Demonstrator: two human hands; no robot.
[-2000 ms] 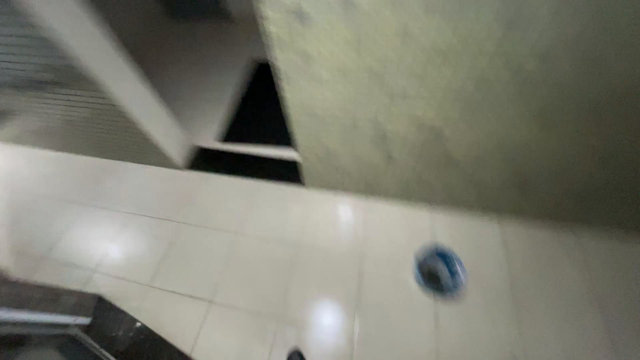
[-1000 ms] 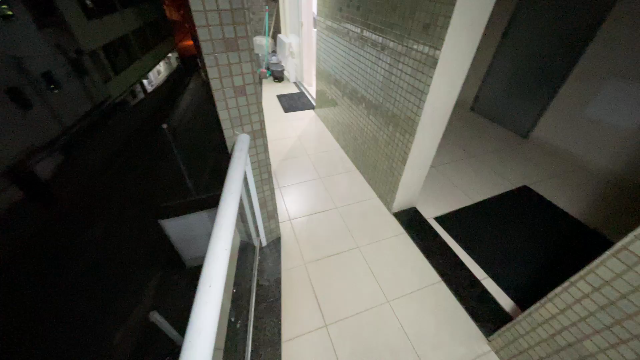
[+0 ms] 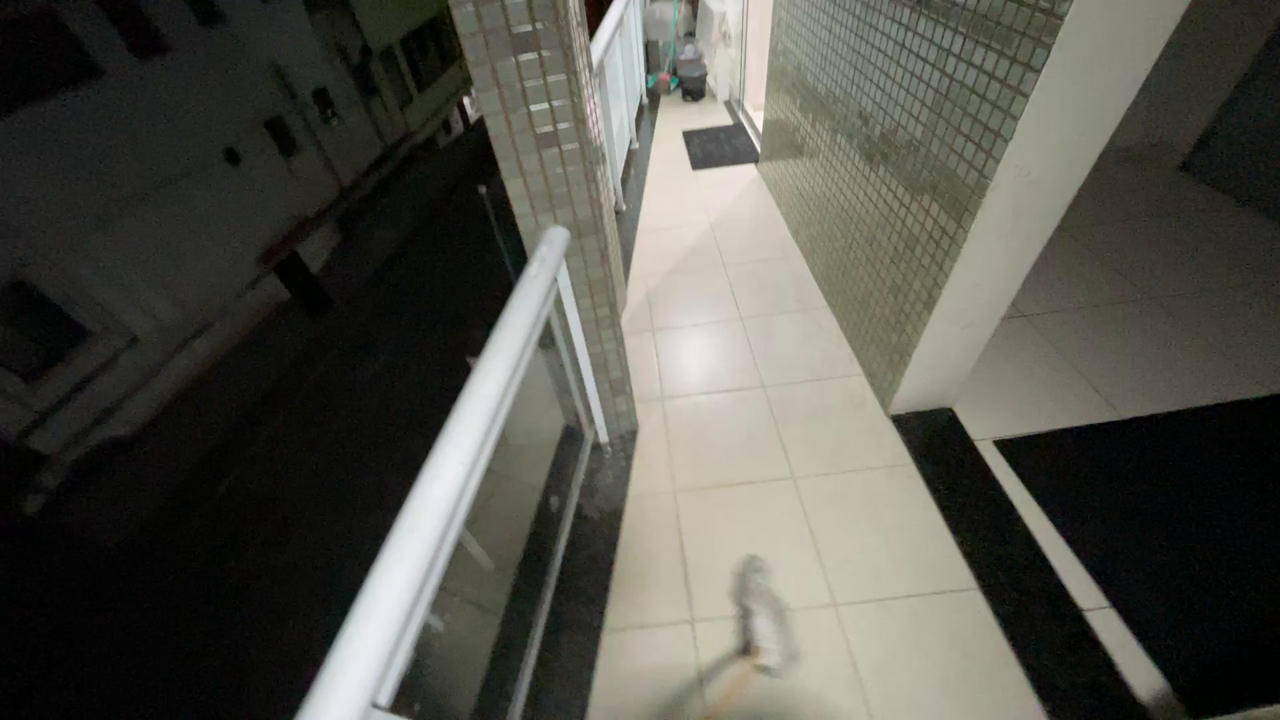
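Note:
Neither my left hand nor my right hand is in view, so what they hold cannot be seen. At the bottom of the head view a blurred grey and white object (image 3: 762, 615), perhaps a shoe, is over the pale floor tiles (image 3: 745, 530). It is too blurred to name surely. A dark shadow and a faint orange streak lie just below it.
A white metal railing (image 3: 470, 430) with glass runs along the left, above a dark street. It meets a tiled pillar (image 3: 550, 130). A mosaic wall (image 3: 880, 150) and a doorway with a black mat (image 3: 1170, 520) are right. Ahead are a dark doormat (image 3: 720, 146) and a black bucket (image 3: 692, 80).
The view has swung from floor and wall to along the walkway. The blurred object at the bottom was not visible one second ago.

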